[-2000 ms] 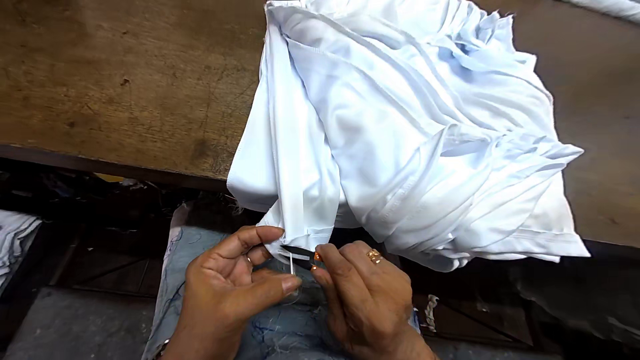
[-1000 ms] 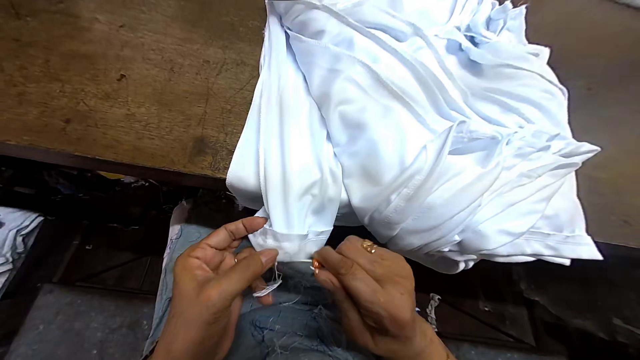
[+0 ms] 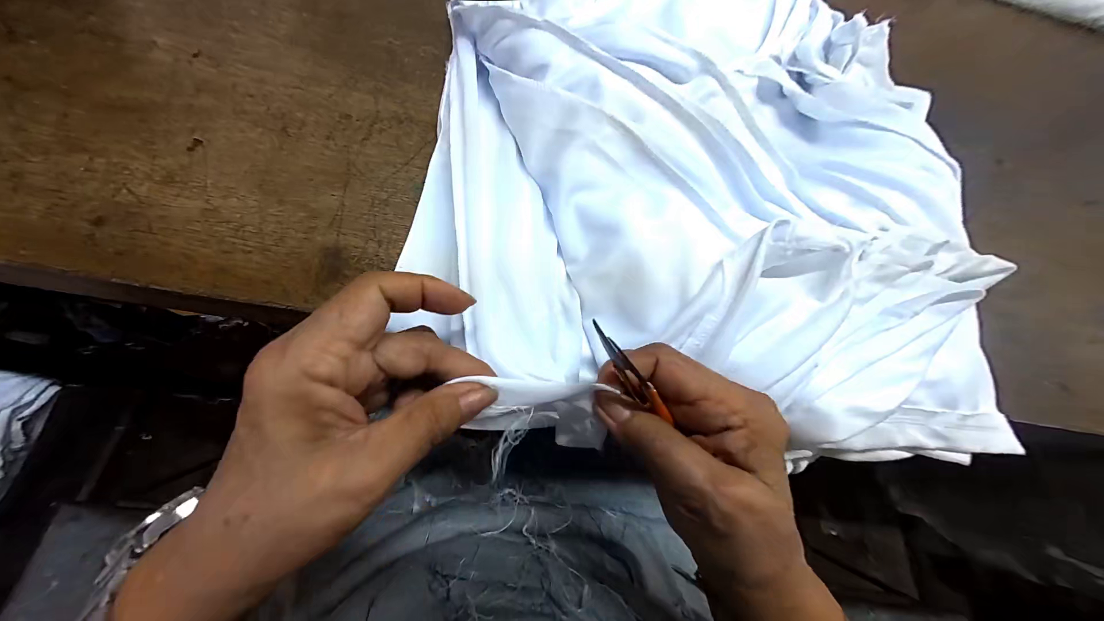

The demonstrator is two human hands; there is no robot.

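White garment fabric (image 3: 638, 198) lies in folds over the edge of the wooden table, with a narrow hemmed end (image 3: 535, 392) stretched between my hands. My left hand (image 3: 371, 388) pinches the hem's left end between thumb and a finger, its index finger raised. At the other end, my right hand (image 3: 707, 448) pinches the hem and also holds small thread snips (image 3: 634, 375) with dark blades and an orange part, pointing up and left. Loose white threads (image 3: 509, 444) hang below the hem.
The wooden table (image 3: 216, 155) runs behind and beside the fabric. Grey-blue cloth (image 3: 517, 552) with thread scraps on it lies below my hands. More white cloth shows at the far left (image 3: 21, 423) and on the table at the top right (image 3: 1065, 10).
The fabric end, flat and hanging a second ago, is now folded up along the hem. The snips' blades now point up beside it. Loose threads hang from it.
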